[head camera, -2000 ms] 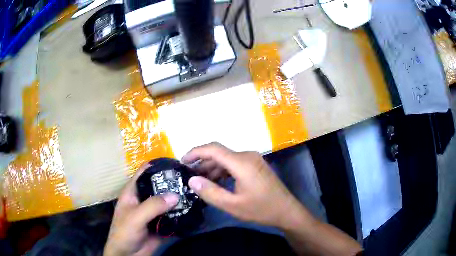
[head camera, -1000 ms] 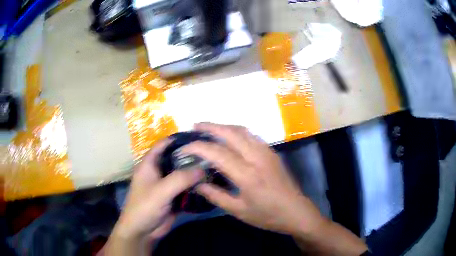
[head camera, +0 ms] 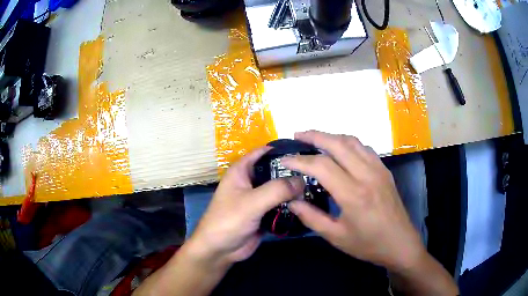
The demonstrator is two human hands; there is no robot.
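Observation:
A black camera housing [head camera: 264,171] is held above my lap, just in front of the bench edge, its open back facing up. A silver-green circuit board [head camera: 283,169] sits inside it, partly hidden by my fingers. Thin red wires [head camera: 278,222] show at the housing's near side. My left hand [head camera: 246,202] grips the housing from the left, thumb on the board. My right hand [head camera: 359,191] lies over the right side, fingertips on the board and rim. The housing's right part is mostly hidden under it.
The screw feeder [head camera: 312,55] stands at the back centre with the electric screwdriver [head camera: 331,20] over its front. A hand screwdriver [head camera: 455,87] and white bracket [head camera: 437,49] lie right. Black parts [head camera: 49,97] are at the left. A white sheet [head camera: 330,110] lies before the feeder. A black tub [head camera: 448,191] is right.
The view has shifted left, so the bench appears further right. My right hand has moved from beside the housing onto the board and rim. My left hand still grips the housing.

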